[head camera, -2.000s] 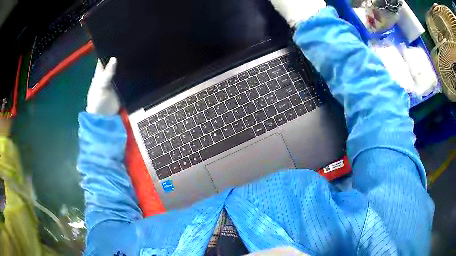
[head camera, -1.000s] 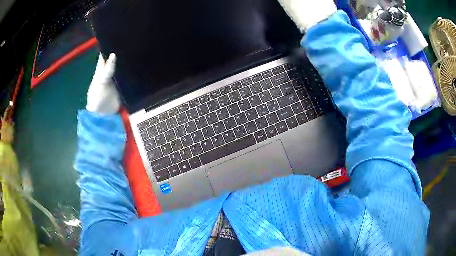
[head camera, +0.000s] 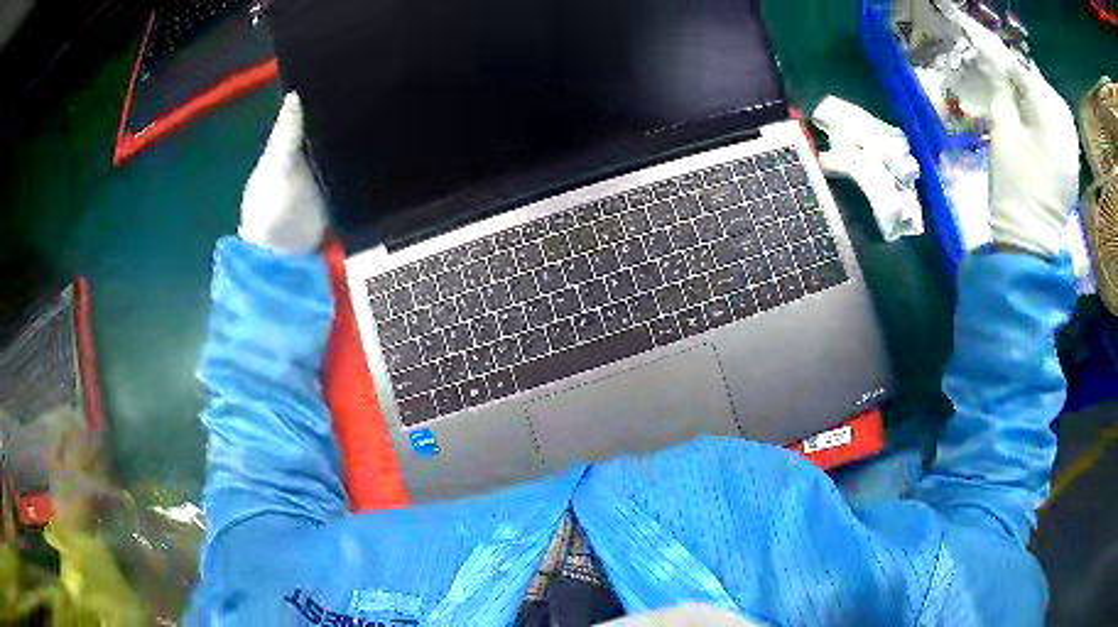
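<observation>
An opened silver-grey laptop (head camera: 638, 398) with black keys lies on a red carrier (head camera: 368, 429). Its dark screen (head camera: 527, 98) leans back and is cut off by the top edge. My gloved left hand (head camera: 285, 184) holds the screen's left edge, its fingers partly hidden behind it. My gloved right hand (head camera: 1030, 159) is over the blue bin (head camera: 913, 104) at the upper right, fingers at a blurred, shiny-topped item; its grip is unclear. A crumpled white cloth (head camera: 873, 165) lies on the green mat between laptop and bin.
Another laptop on a red-edged carrier (head camera: 196, 104) is at the upper left. A further one (head camera: 49, 380) is at the left edge, beside a blurred person's yellow sleeve (head camera: 86, 539). Beige round grilles (head camera: 1103, 221) stand at the right edge. Shiny plastic scraps lie lower left.
My right hand has left the screen's upper right side and moved right to the bin. The white cloth now shows beside the laptop. My left hand stays at the screen. Another laptop has appeared at left.
</observation>
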